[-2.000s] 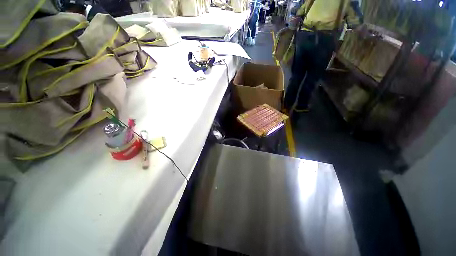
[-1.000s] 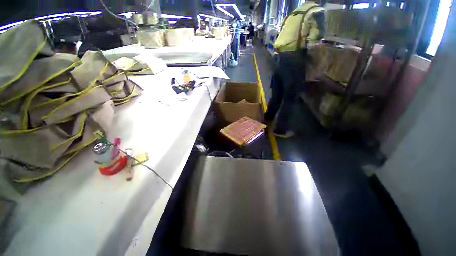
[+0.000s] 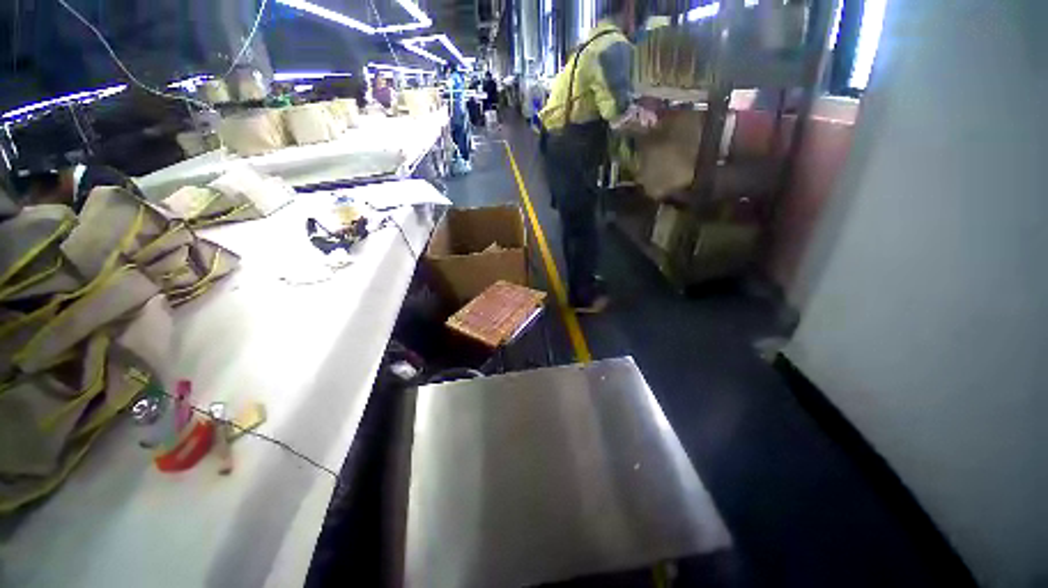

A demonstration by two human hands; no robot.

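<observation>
Neither of my hands is in view. A shiny metal-topped side table (image 3: 540,471) lies nearest in front of me. To its left is the long white table (image 3: 276,345). On it stands a silver-topped pot with a red base (image 3: 184,446), with a pink-handled tool (image 3: 183,404) and a green-handled tool at it. A wooden-handled tool (image 3: 224,451) and a small yellowish block (image 3: 248,418) lie beside the pot. A thin black cord (image 3: 287,447) runs to the table edge. Stacked taupe bags with yellow edges (image 3: 86,304) lie at the left.
An open cardboard box (image 3: 477,258) stands in the aisle, with a reddish slatted piece (image 3: 496,314) before it. A person in a yellow top (image 3: 580,138) stands at a rack with bags (image 3: 701,172). A pale wall (image 3: 919,287) is at the right.
The view has turned right and tilted up, so the tables and bags sit further left. The person has moved to face the rack, with hands at a taupe piece.
</observation>
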